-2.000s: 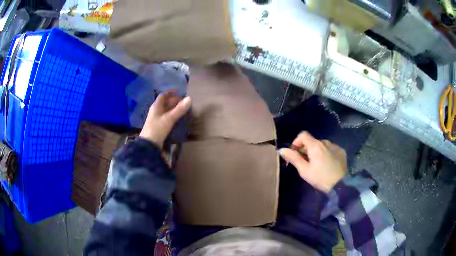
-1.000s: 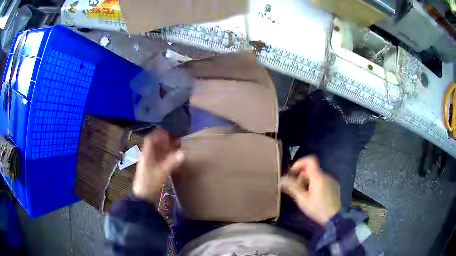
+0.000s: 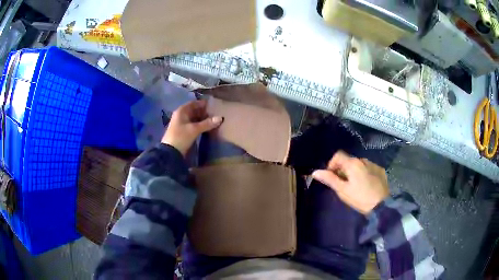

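A squarish brown stack of cut pieces (image 3: 243, 210) lies flat on my dark-trousered lap. Above it, a paler curved fabric piece (image 3: 257, 128) is partly lifted and folded at its far end. My left hand (image 3: 189, 126) pinches this piece at its left edge. My right hand (image 3: 354, 179) is just right of the stack, not touching it, thumb and fingers close together. A small pale tip shows at its thumb; I cannot tell whether it is held.
Another brown panel (image 3: 189, 27) lies on the white machine table (image 3: 298, 54). Orange-handled scissors (image 3: 486, 128) lie at the table's right. A blue crate (image 3: 57, 131) stands left, with layered brown pieces (image 3: 101, 191) beside it. Translucent plastic (image 3: 158, 109) hangs near my left hand.
My left hand has moved up from beside the stack to the curved piece and taken hold of it. My right hand has moved slightly up. The stack's top now looks darker.
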